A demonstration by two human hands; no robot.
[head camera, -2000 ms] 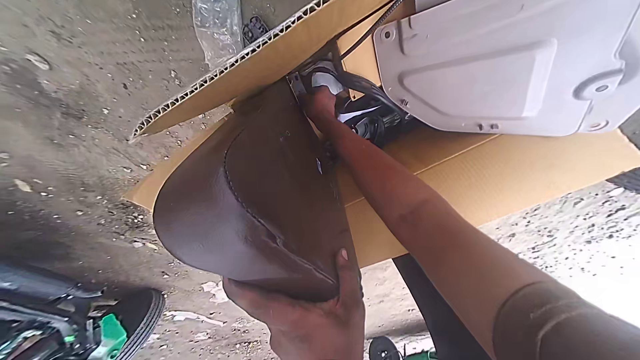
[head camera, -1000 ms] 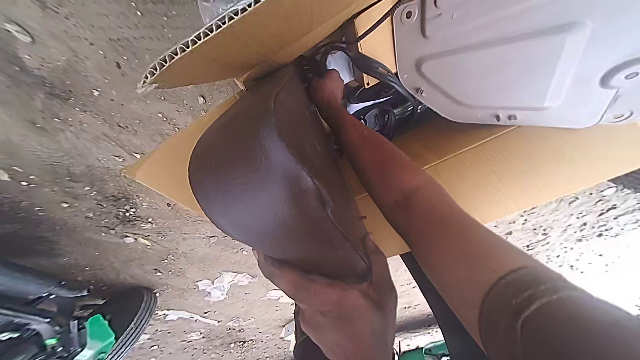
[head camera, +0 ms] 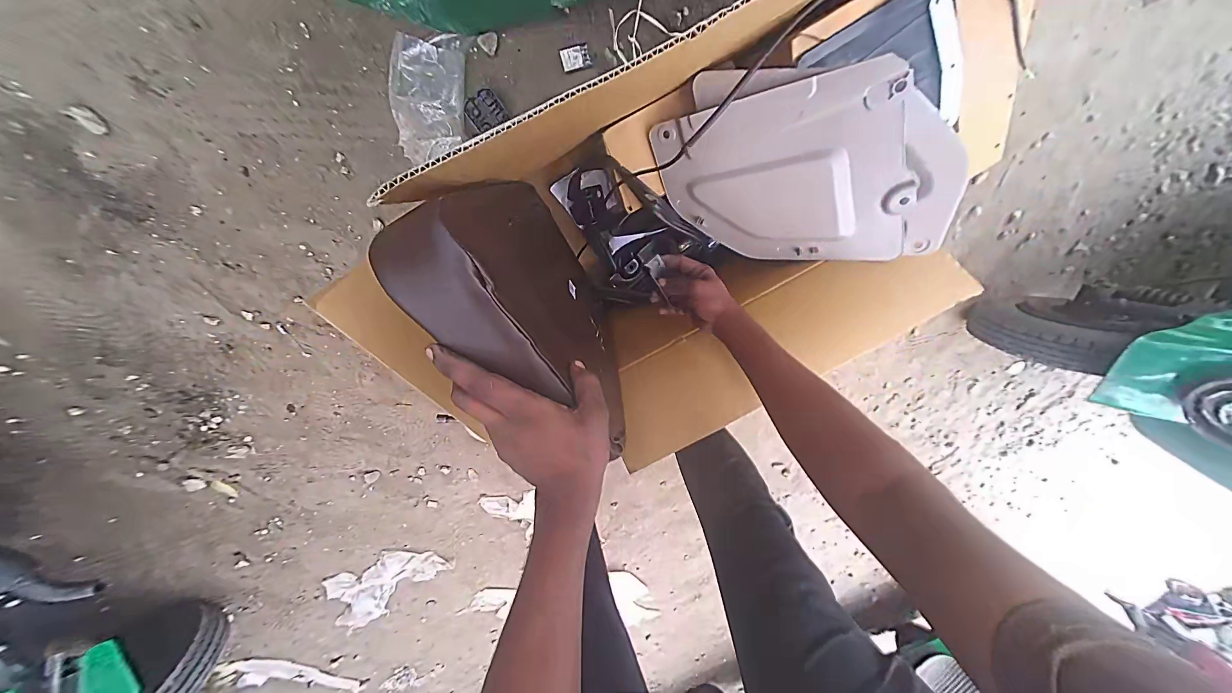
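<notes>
My left hand [head camera: 539,423] grips the near end of a brown padded seat [head camera: 481,279], thumb on its underside edge and fingers on the cushioned face. The seat stands tilted at the left end of an open cardboard box [head camera: 760,318]. My right hand [head camera: 695,289] is over the box, its fingertips at a small pale thing beside black parts and cables [head camera: 626,250]; whether it holds that thing is hard to tell. A light grey molded panel [head camera: 818,164] lies in the box to the right of these parts, with a black cable across it.
Around the box is dirt ground with pebbles and scraps of plastic [head camera: 385,582]. A clear plastic bag [head camera: 426,96] lies beyond the left flap. One tire [head camera: 1039,332] is at the right, another [head camera: 192,645] at the lower left. A dark panel [head camera: 881,58] sits in the box's far end.
My right hand has drawn back from beside the seat's far end to over the black parts. My left hand still holds the seat. The view has shifted to show more of the box.
</notes>
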